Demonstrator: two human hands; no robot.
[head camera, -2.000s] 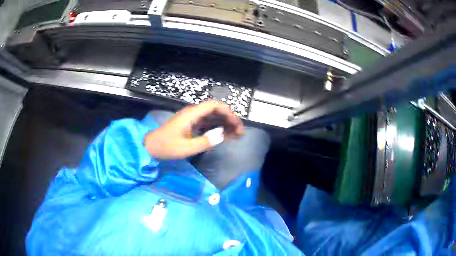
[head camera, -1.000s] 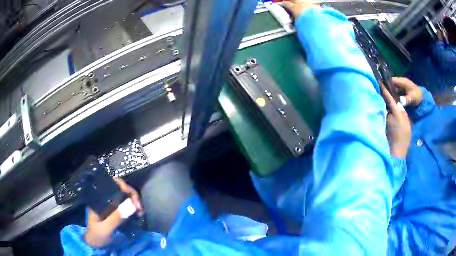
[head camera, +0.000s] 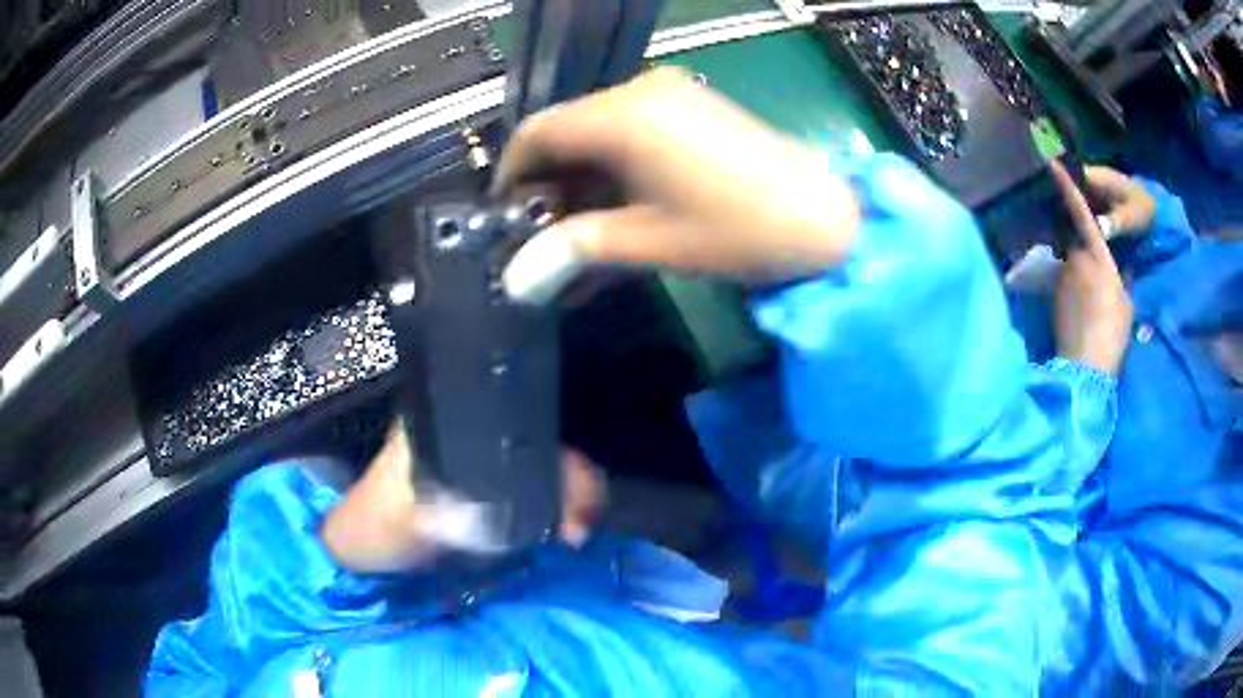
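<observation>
A long dark metal plate stands nearly upright in the view, with round fittings at its top corners; it is blurred. My left hand holds its lower end, with a white-wrapped thumb across the face and fingertips at the right side. My right hand grips its upper right end, with the white-wrapped thumb on the face and the fingers partly hidden. A black tray scattered with small silver pieces lies left of the plate.
A silver metal rail crosses the upper left, with grey-brown plates beyond it. A metal post rises at top centre. Another person's hand is beside a second parts tray near a green surface.
My right hand has come from the far upper right to the held plate. My left hand has moved right from over the tray. The plate on the green surface is no longer seen there.
</observation>
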